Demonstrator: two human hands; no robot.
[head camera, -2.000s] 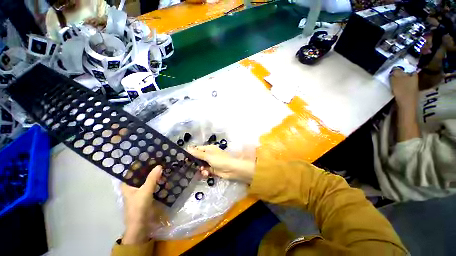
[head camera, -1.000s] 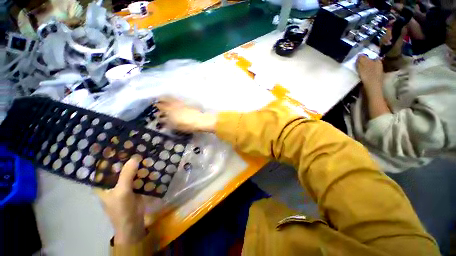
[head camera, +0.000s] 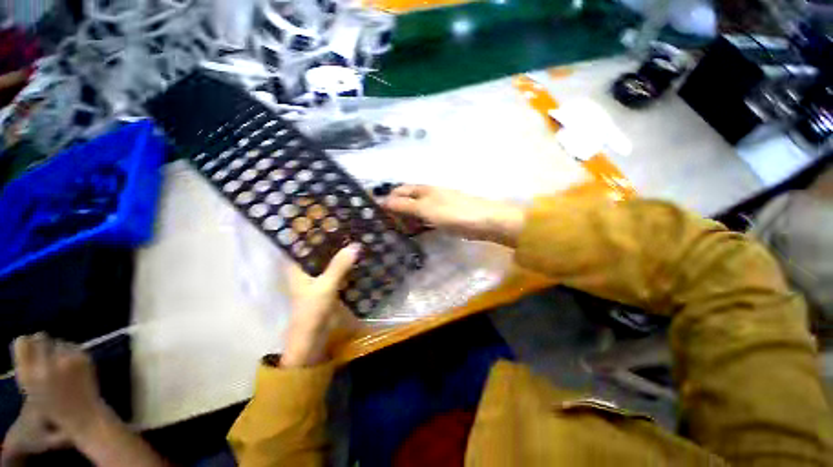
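The long black perforated tray (head camera: 274, 173) slants from upper left towards me, with pale bench and orange showing through its round holes. My left hand (head camera: 315, 301) grips its near lower edge, thumb on top. My right hand (head camera: 438, 210) is at its right edge near the close end; its fingertips are blurred, and what they hold cannot be told. A clear plastic bag (head camera: 448, 274) lies under the tray's near end. Small black parts (head camera: 384, 189) show beside the right fingertips.
A blue bin (head camera: 137, 201) of dark parts stands at left. White curved housings (head camera: 333, 80) are heaped behind the tray. A white crumpled piece (head camera: 589, 128) and a black round object (head camera: 635, 87) lie at right. Another person's hands (head camera: 57, 383) are at lower left.
The view has turned left, showing more of the bin and another person's hands. My right hand has come from the bag behind the tray to the tray's right edge.
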